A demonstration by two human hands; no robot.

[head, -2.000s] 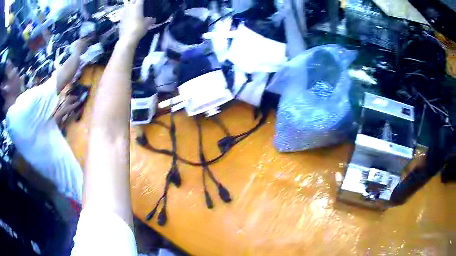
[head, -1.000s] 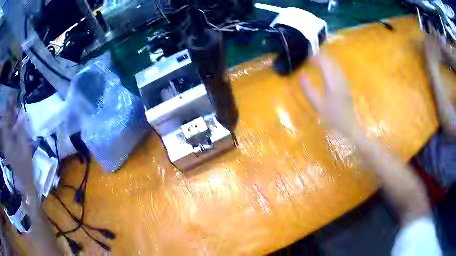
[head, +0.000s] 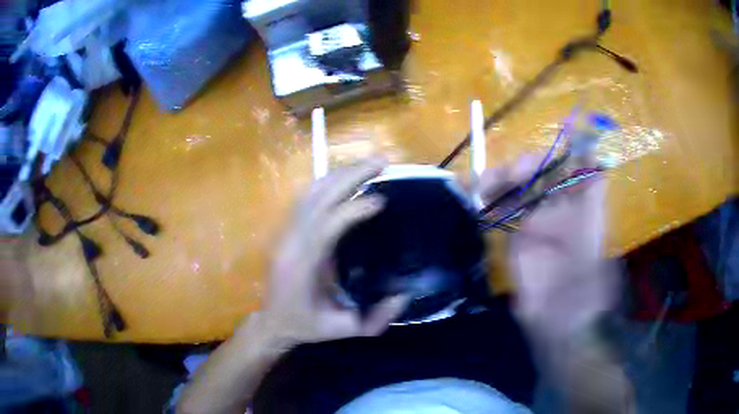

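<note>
A camera housing [head: 413,242] with a white rim and round black interior sits at the table's near edge, open side up. Two white antennas [head: 478,137] point away from me. My left hand [head: 324,259] grips the housing's left side, thumb over the near rim. My right hand [head: 559,242] is blurred at the housing's right, beside thin coloured lead wires [head: 559,174]; whether it holds them cannot be told. The black pigtail cable [head: 527,89] runs from behind the housing to the upper right.
The screw feeder [head: 324,65] stands beyond the housing. A bluish plastic bag [head: 182,52] is left of it. White camera units [head: 57,121] with black cables [head: 101,206] lie at the left. A red stool [head: 677,275] shows at the right, beyond the orange table's edge [head: 194,323].
The view has moved down to the near edge. The housing is now in front of me, held by my left hand. My right hand, earlier reaching toward a white-and-black unit at the back, is now beside the housing.
</note>
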